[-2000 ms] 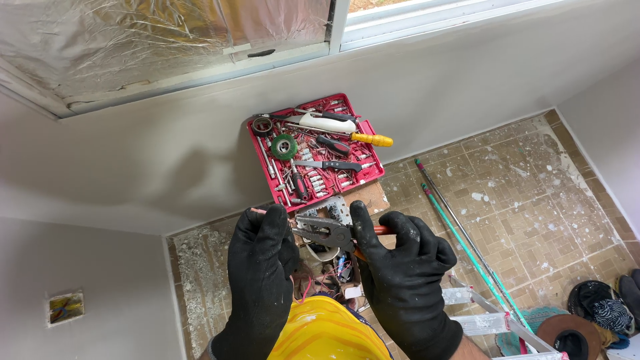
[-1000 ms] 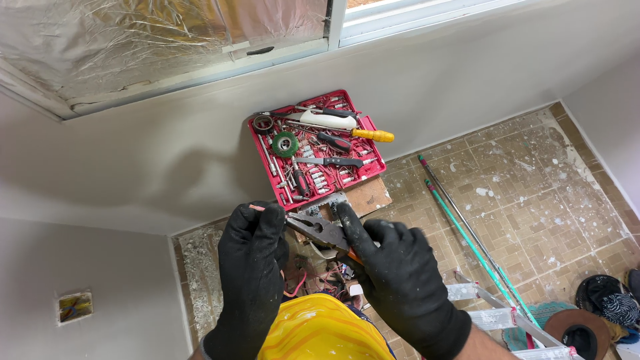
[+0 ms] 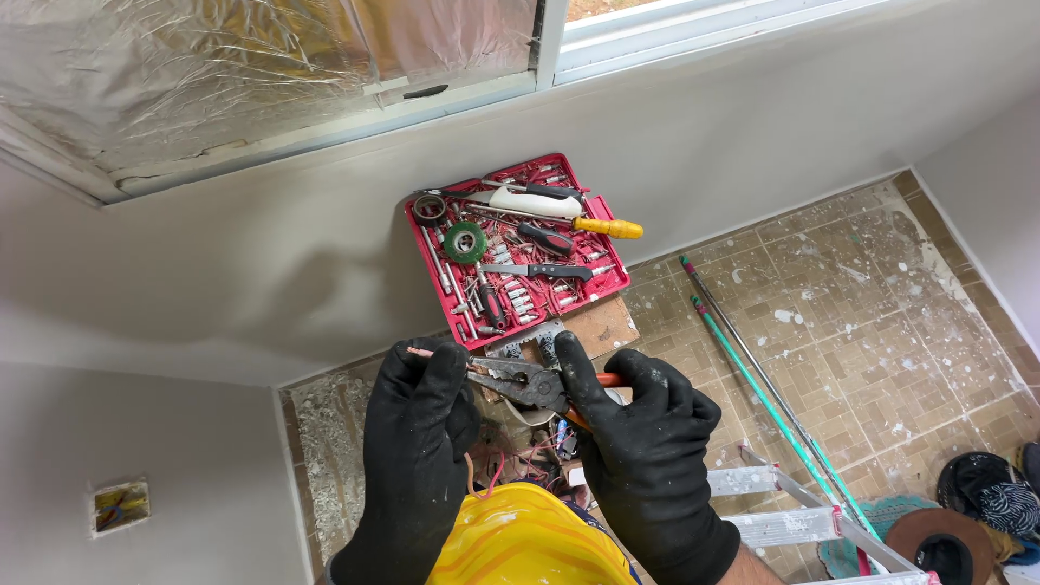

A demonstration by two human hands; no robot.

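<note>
My left hand (image 3: 418, 455), in a black glove, pinches electrical wire (image 3: 420, 353) whose bare copper end pokes out at the fingertips. Below that hand hang pink and tan wires (image 3: 487, 479). Gloved in black too, my right hand (image 3: 642, 455) grips the orange handles of combination pliers (image 3: 540, 387). The plier jaws are parted and point at the left fingertips; whether they touch the wire is hard to tell. Beyond both hands lies an open red tool case (image 3: 621, 280) with sockets, a green tape roll (image 3: 465, 242), a black-handled knife (image 3: 548, 270) and a yellow-handled screwdriver (image 3: 609, 227).
An aluminium ladder (image 3: 784, 526) stands at lower right, near two long poles (image 3: 764, 402) on the paint-spattered tile floor. A brown hat (image 3: 934, 528) lies at the right. An open wall box (image 3: 120, 508) with wires is at left. A foil-covered window (image 3: 268, 73) is above.
The plier jaws, close together one second ago, are now parted. My right fingers have spread along the orange handles. My left hand still pinches the wire.
</note>
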